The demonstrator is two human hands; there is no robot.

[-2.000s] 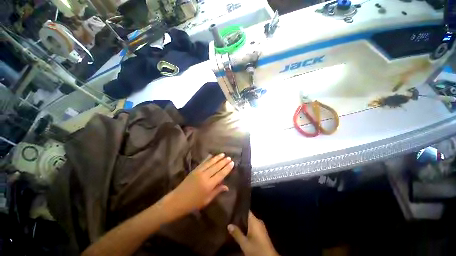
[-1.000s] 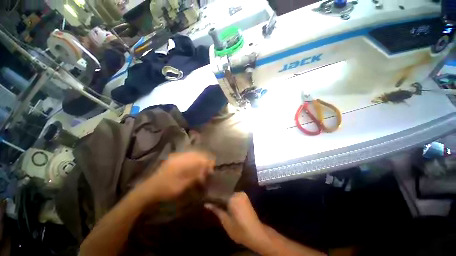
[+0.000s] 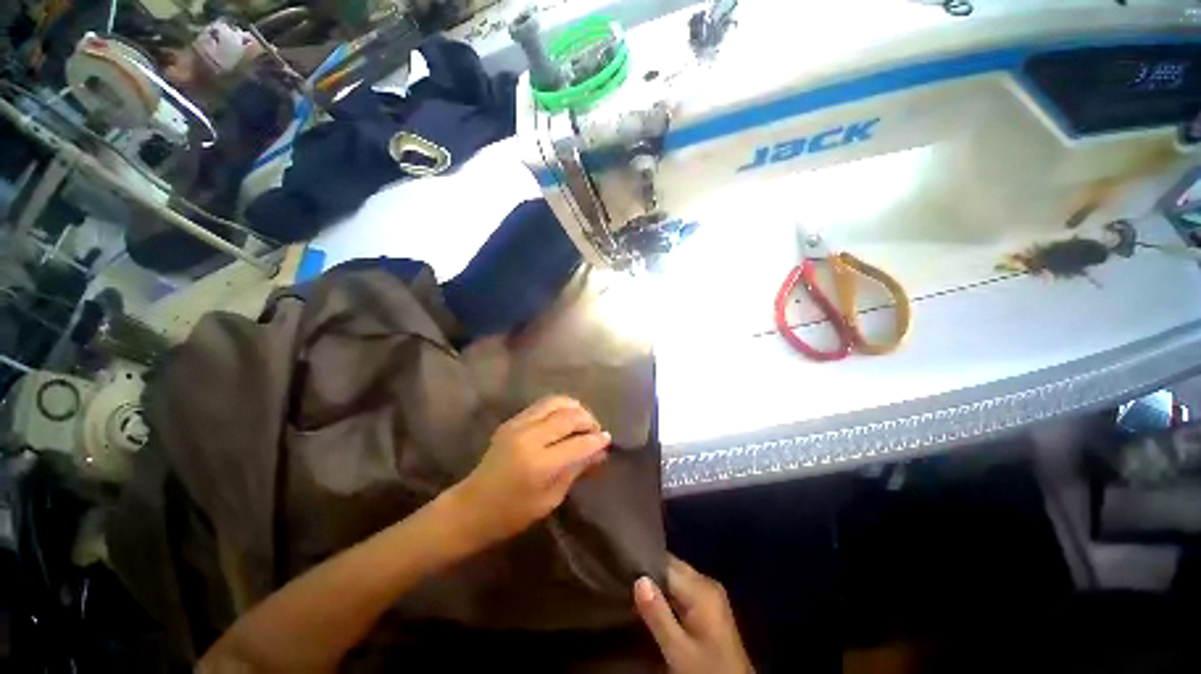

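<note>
Brown lining fabric [image 3: 356, 435] lies in large folds from the needle area down over the table's front edge. Navy fabric [image 3: 507, 270] shows beneath it just left of the presser foot [image 3: 645, 244], where the lamp glare hides detail. My left hand [image 3: 533, 467] rests on the brown fabric below the needle, fingers bent together, seemingly pinching a little cloth. My right hand [image 3: 692, 619] is at the lower edge of the picture, partly cut off, and pinches the fabric's right edge between thumb and fingers.
The white sewing machine [image 3: 817, 145] spans the right side. Snips with red and orange handles [image 3: 843, 306] lie on its bed. A green ring tray [image 3: 580, 66] sits on the head. More navy cloth [image 3: 382, 145] lies behind. A second machine [image 3: 86, 408] stands at left.
The brown fabric was lifted and bunched between both hands; now its right edge hangs straighter. My right hand has moved down and right along it. The view has shifted slightly.
</note>
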